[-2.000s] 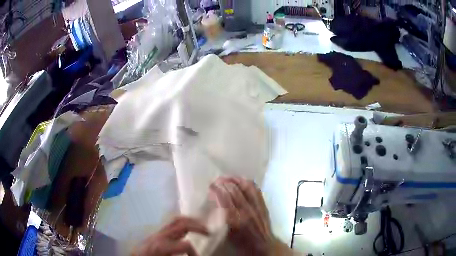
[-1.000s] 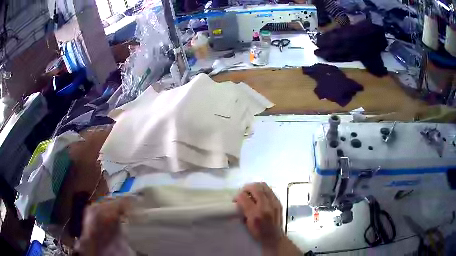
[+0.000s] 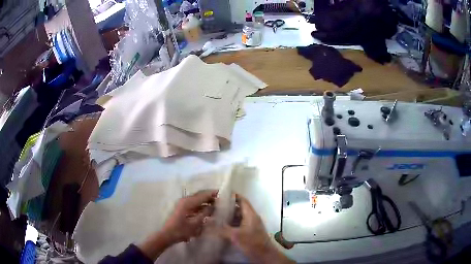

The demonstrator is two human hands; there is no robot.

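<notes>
A cream garment panel [image 3: 139,198] lies on the white table at the front, left of the needle. My left hand [image 3: 193,216] and my right hand [image 3: 247,224] hold a raised, blurred fold of it between them. The fingers of both hands are bent around the cloth. The lockstitch sewing machine [image 3: 392,147] stands to the right, with its lit presser foot and needle [image 3: 315,200] away from the cloth. The panel's lower part is cut off by the picture's bottom edge.
Stacked cream panels [image 3: 170,111] lie at the left rear. Fabric shears [image 3: 383,214] with black handles lie right of the needle, and second scissors [image 3: 439,232] further right. A dark purple fabric piece [image 3: 333,64] lies on the brown board [image 3: 273,67]. A bottle [image 3: 251,35] stands behind.
The panel held stretched out between my hands is now lower and spread on the table to the left. My hands have come close together and hold up a fold of it.
</notes>
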